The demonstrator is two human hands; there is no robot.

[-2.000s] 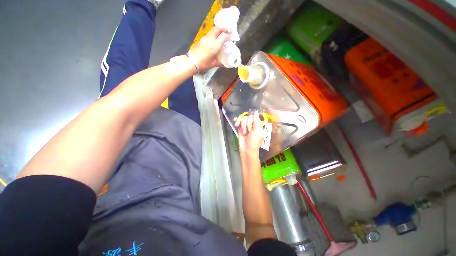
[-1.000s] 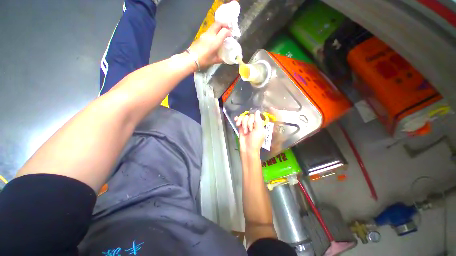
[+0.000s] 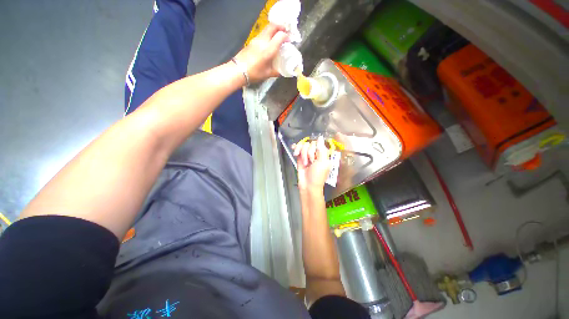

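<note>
My left hand [image 3: 262, 53] holds a small translucent white bottle [image 3: 288, 60] and a crumpled white paper or rag [image 3: 285, 14]. The bottle's mouth is at the pale round spout [image 3: 321, 89] of a large can with a silver top [image 3: 355, 128] and orange sides. Yellow liquid shows at the spout's lip, beside the bottle. The can is tilted towards the bottle. My right hand [image 3: 313, 159] is closed around the yellow handle [image 3: 335, 144] on the can's top; the fingers cover part of it. A small white tag hangs by this hand.
Green cans [image 3: 399, 28] and another orange can [image 3: 493, 99] stand behind. A can with a green label [image 3: 350, 207], a metal cylinder [image 3: 362, 265], a red stick [image 3: 394, 261] and a blue pipe fitting [image 3: 497, 271] are at the lower right. A pale ledge [image 3: 267, 187] runs beside my apron.
The large can has tipped very slightly further towards the bottle. Both hands keep their holds and have barely moved.
</note>
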